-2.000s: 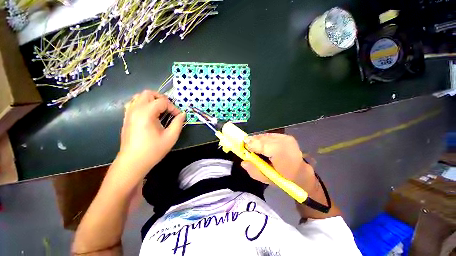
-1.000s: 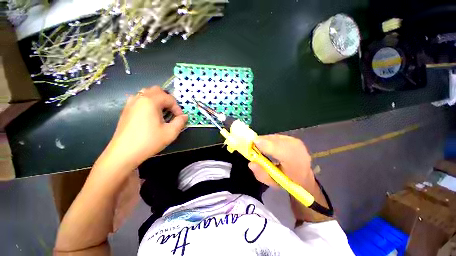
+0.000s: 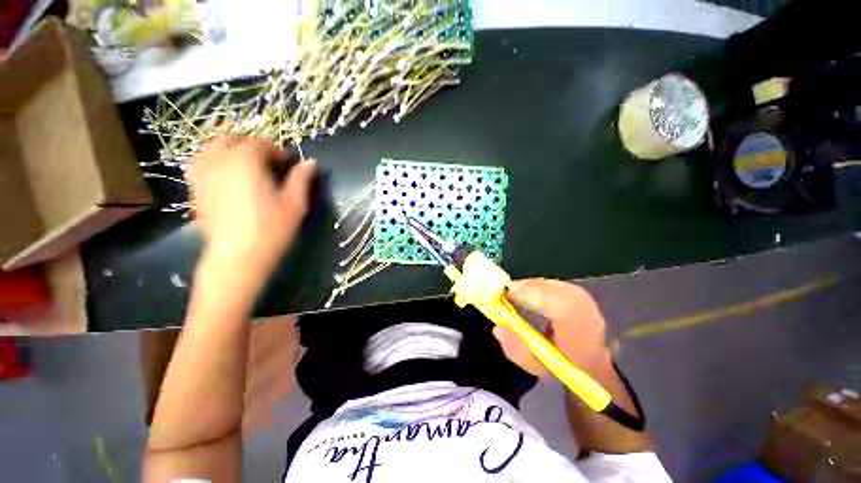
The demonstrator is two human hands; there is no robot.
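The green and white PCB panel (image 3: pixel 442 208) lies on the bench in front of me. Soldered leads (image 3: pixel 353 236) fan out from its left edge. My right hand (image 3: pixel 557 325) holds the yellow soldering iron (image 3: pixel 538 347) like a pen, its metal tip over the left part of the panel. My left hand (image 3: pixel 247 203) is at the lower edge of the loose wire pile (image 3: pixel 378 75), left of the panel. Its fingertips are blurred among the wires, so I cannot tell whether it grips one.
A second green panel (image 3: pixel 444 24) is partly under the wire pile. An open cardboard box (image 3: pixel 71 151) stands at the left. A pale tin with a silvery top (image 3: pixel 664 115) and a black fan (image 3: pixel 763 162) are at the right. A white sheet (image 3: pixel 247 42) lies at the back.
My left hand has moved from the panel's left edge up and left to the wire pile. The leads there are now uncovered. The view has shifted, showing more of the box and the second panel.
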